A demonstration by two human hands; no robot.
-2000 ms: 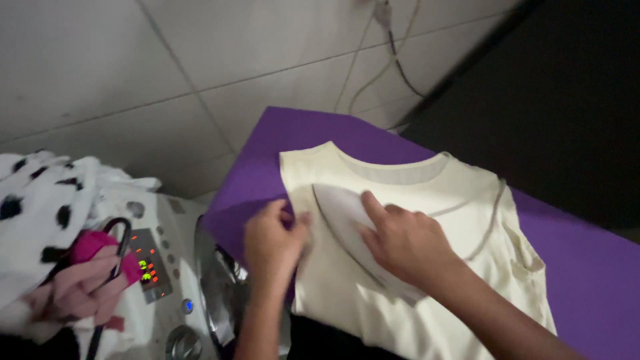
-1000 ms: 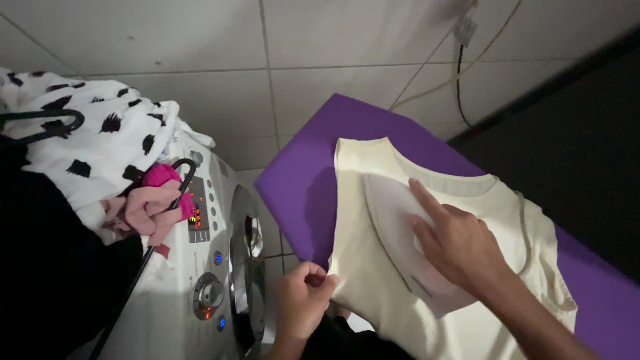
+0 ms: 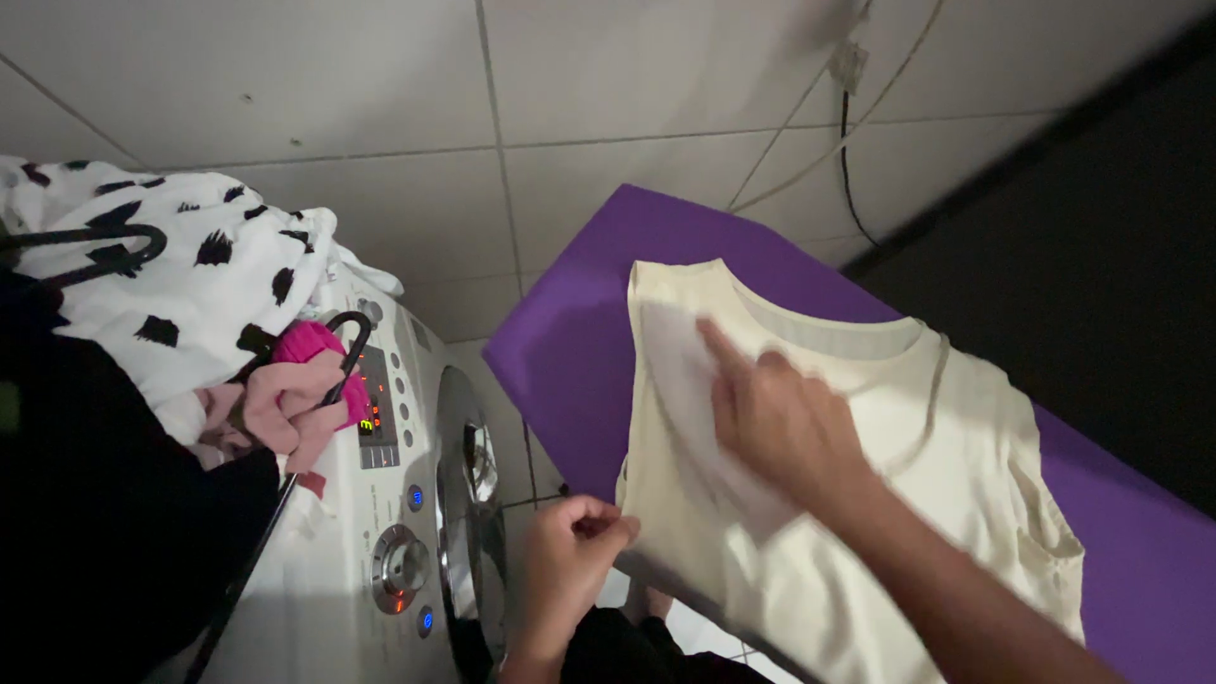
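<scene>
A cream sleeveless top [image 3: 959,418] lies flat over a purple ironing board [image 3: 570,351], its neckline toward the wall. My right hand [image 3: 788,418] grips a pale clothes iron [image 3: 674,370], which rests on the top near the armhole with its tip toward the shoulder; the iron is blurred. A light cord runs over the top from beneath my right wrist past the neckline. At the near side edge of the top, my left hand [image 3: 584,541] pinches the fabric between thumb and fingers.
A white front-loading washing machine [image 3: 332,570] with lit controls stands at left. On it lie a white cloth with black spots [image 3: 209,256], pink scrunchies [image 3: 294,399], black fabric [image 3: 95,475] and black hangers. Tiled wall behind; cables hang there. A dark surface [image 3: 1092,237] is at right.
Two seconds ago my left hand was beside the top's edge near the iron; it has moved down along the edge and now pinches the fabric. My right hand still holds the iron. The view has shifted.
</scene>
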